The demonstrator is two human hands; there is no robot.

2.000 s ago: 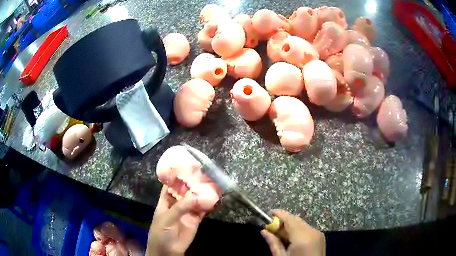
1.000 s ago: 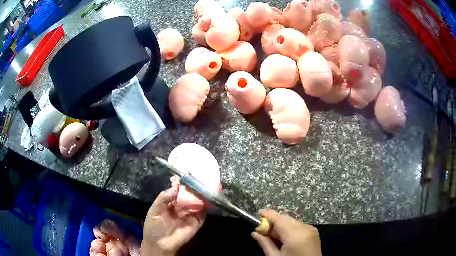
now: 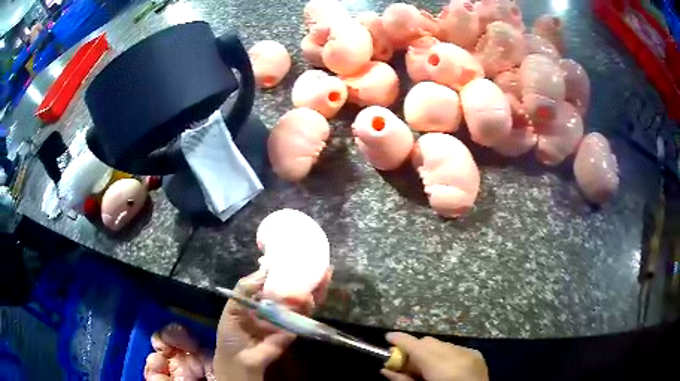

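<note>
A pink doll head (image 3: 297,249) is held over the table's front edge, its smooth rounded side up. My left hand (image 3: 250,335) grips its lower part from below. My right hand (image 3: 436,359) holds the hand tool (image 3: 339,336) by its short yellowish handle. The tool's long shiny shaft points left and crosses in front of the head's lower end and my left fingers; whether it touches the head I cannot tell. The pile of doll heads (image 3: 432,108) lies at the far side of the table, some with orange-red holes showing.
A black drum (image 3: 160,89) with a pale cloth (image 3: 221,165) stands left of the pile. A head with facial marks (image 3: 123,205) lies at left. Red trays (image 3: 73,78) are at far left and right. Heads (image 3: 177,356) lie in a blue bin below. Thin tools lie at the right edge.
The held head has turned from its lumpy side to its smooth side. The tool has moved lower, from the head's upper part to its lower end. My right hand is slightly lower.
</note>
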